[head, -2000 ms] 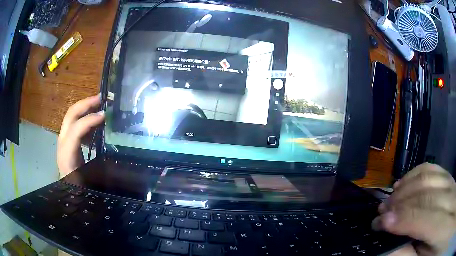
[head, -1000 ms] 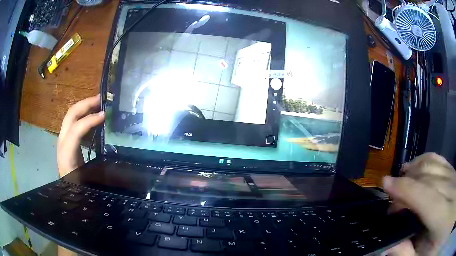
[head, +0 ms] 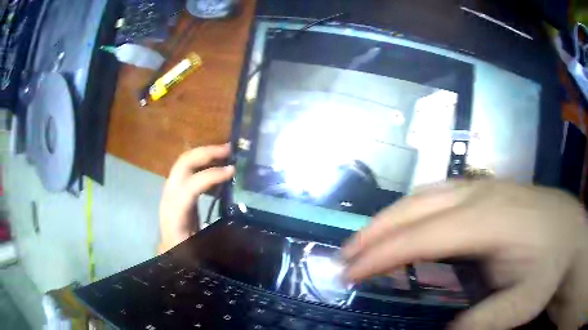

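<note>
An open black laptop (head: 193,258) faces me, its keyboard nearest me. Its lit screen (head: 509,122) shows a camera app window with a bright glare in it. My left hand (head: 187,193) is at the screen's left edge, with fingertips against the edge. My right hand (head: 477,238) is blurred and spread over the right part of the laptop, in front of the lower screen and the strip above the keys. Its fingertips are near the middle of that strip; I cannot tell if they touch it. It covers the right part of the keyboard.
A yellow tube (head: 174,77) and a whitish dispensing bottle (head: 138,55) lie on the brown wooden bench (head: 142,135) at the upper left. A round grey disc-shaped object (head: 51,132) stands at the far left. A dark flat slab (head: 572,145) shows at the right edge.
My right hand has moved from the laptop's right edge leftward over its middle. The view has shifted left, so laptop and bench stand further right. My left hand stays at the screen edge.
</note>
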